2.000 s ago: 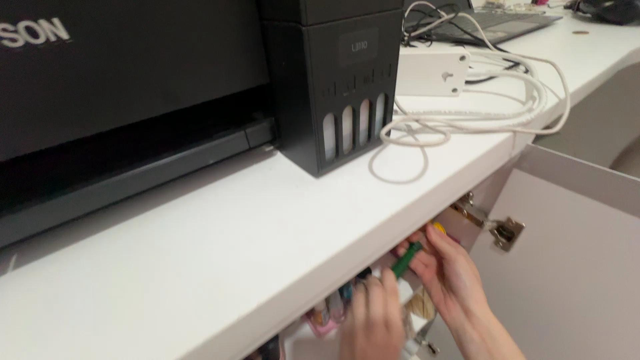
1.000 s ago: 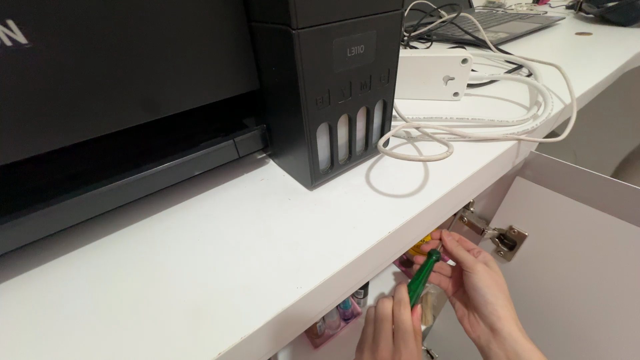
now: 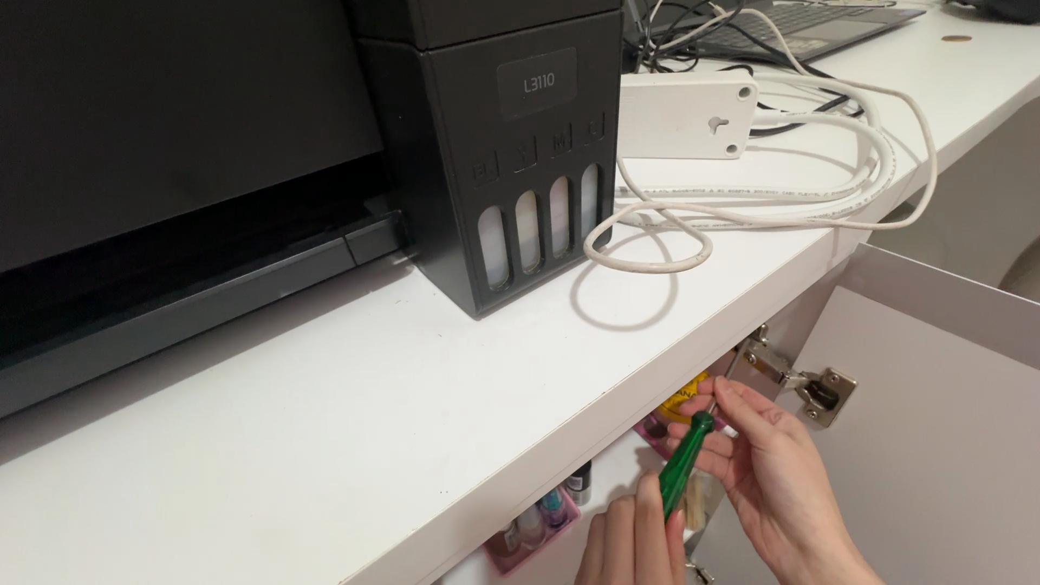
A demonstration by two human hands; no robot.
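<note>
My left hand (image 3: 635, 532) is closed around the green handle of a screwdriver (image 3: 686, 463), at the lower right of the head view. The fingertips of my right hand (image 3: 764, 447) pinch the screwdriver's metal shaft just above the handle. That shaft slants up toward the metal hinge (image 3: 768, 363) mounted inside the cabinet under the desktop edge; whether its tip sits in a screw cannot be told. The hinge's cup plate (image 3: 829, 396) is fixed to the cabinet door (image 3: 934, 439), which stands open on the right.
A black printer (image 3: 487, 97) stands on the white desktop (image 3: 325, 422). Behind it are a white power strip (image 3: 691, 115), looped white cables (image 3: 881, 162) and a laptop (image 3: 812, 36). Inside the cabinet lie a pink box of small bottles (image 3: 536, 532) and a yellow package (image 3: 682, 398).
The screwdriver, nearly hidden between my hands two seconds ago, now shows its handle and shaft pointing up at the hinge. My right fingers have come onto the shaft.
</note>
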